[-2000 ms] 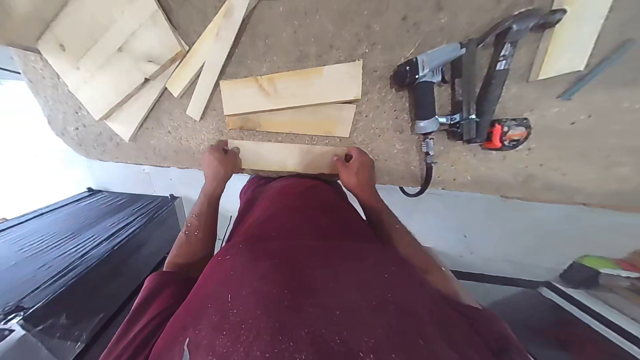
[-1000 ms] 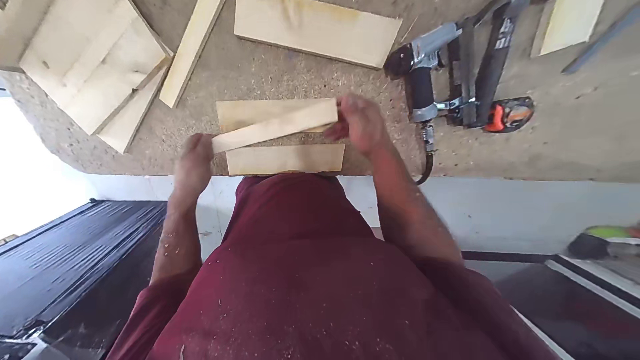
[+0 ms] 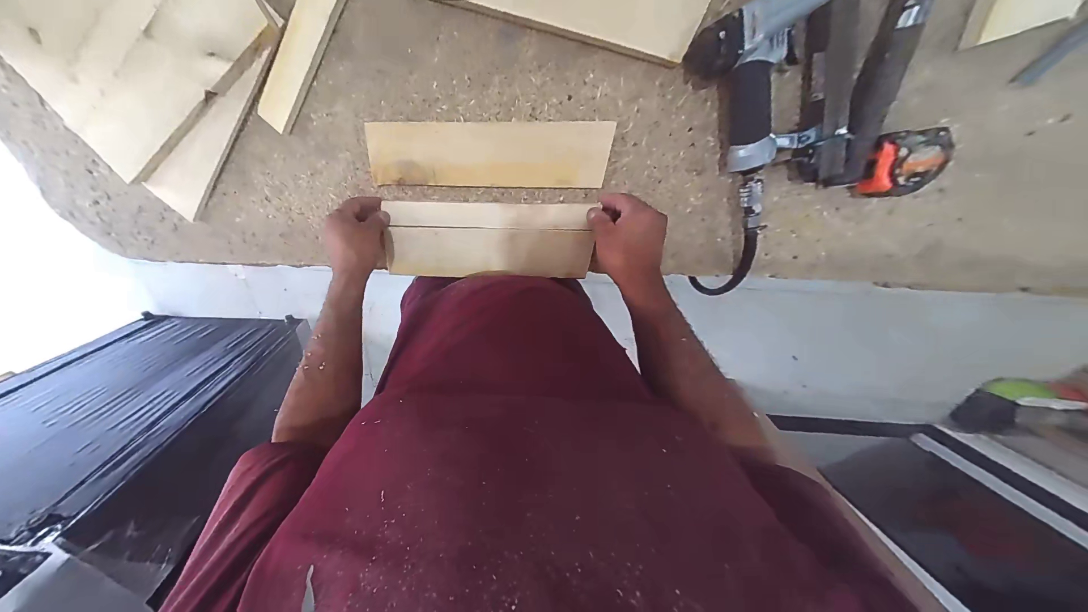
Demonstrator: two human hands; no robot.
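A narrow wooden strip [image 3: 489,214] lies lengthwise along the far edge of a wider wooden board [image 3: 489,248] at the workbench's near edge, by my body. My left hand [image 3: 354,238] pinches the strip's left end between thumb and fingers. At its right end my right hand [image 3: 629,238] grips it the same way. Just beyond them lies another board [image 3: 489,155] with slanted ends, apart from the pair. The undersides of the held pieces are hidden.
A pneumatic nailer [image 3: 752,102] with an air hose [image 3: 738,270] lies to the right beside an orange and black tape measure [image 3: 905,161]. Wooden panels [image 3: 127,76] and a strip [image 3: 299,59] lie at the left, a larger board [image 3: 595,21] at the far side. Sawdust covers the workbench [image 3: 1003,221].
Both hands have brought the strip, held tilted above the boards a second ago, down level against the near board. The larger board now at the far side was beside the near boards two seconds ago.
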